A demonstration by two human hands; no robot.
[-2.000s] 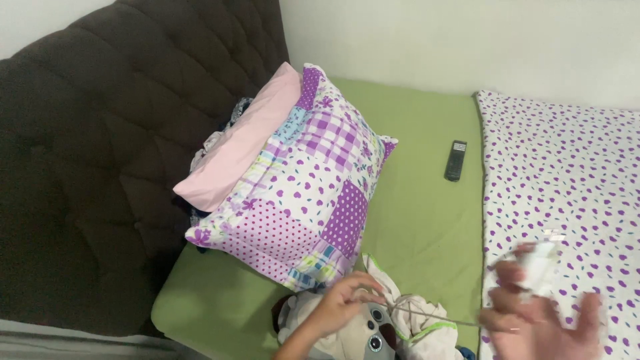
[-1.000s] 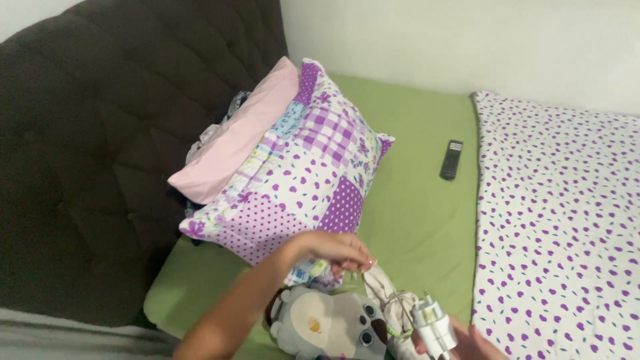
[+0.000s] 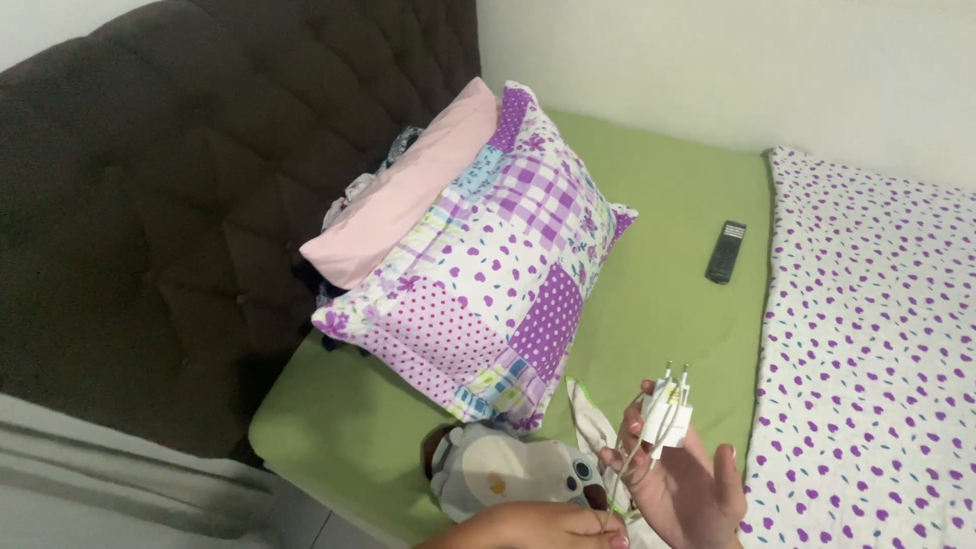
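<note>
A white charger plug (image 3: 666,415) with two metal pins pointing up rests against the fingers of my right hand (image 3: 679,480), palm up, thumb spread. Its pale cable (image 3: 630,456) is looped around the plug and over those fingers, then runs down to my left hand (image 3: 549,526), whose fingertips are closed on it at the bottom edge. Just above my left hand lies a grey and cream plush toy (image 3: 511,465) with big eyes. Beside the toy, partly behind my right hand, is a crumpled whitish cloth (image 3: 591,419) with green edging.
A patchwork pillow (image 3: 488,267) leans on a pink pillow (image 3: 412,183) by the dark tufted headboard (image 3: 191,206). On the green sheet (image 3: 663,305) lies a black remote control (image 3: 726,253). A white cover with purple hearts (image 3: 869,343) spreads at the right; a pale wall stands behind.
My left hand has moved down from beside the pillow to the bottom edge, near my right hand. The cable now shows looped about the plug.
</note>
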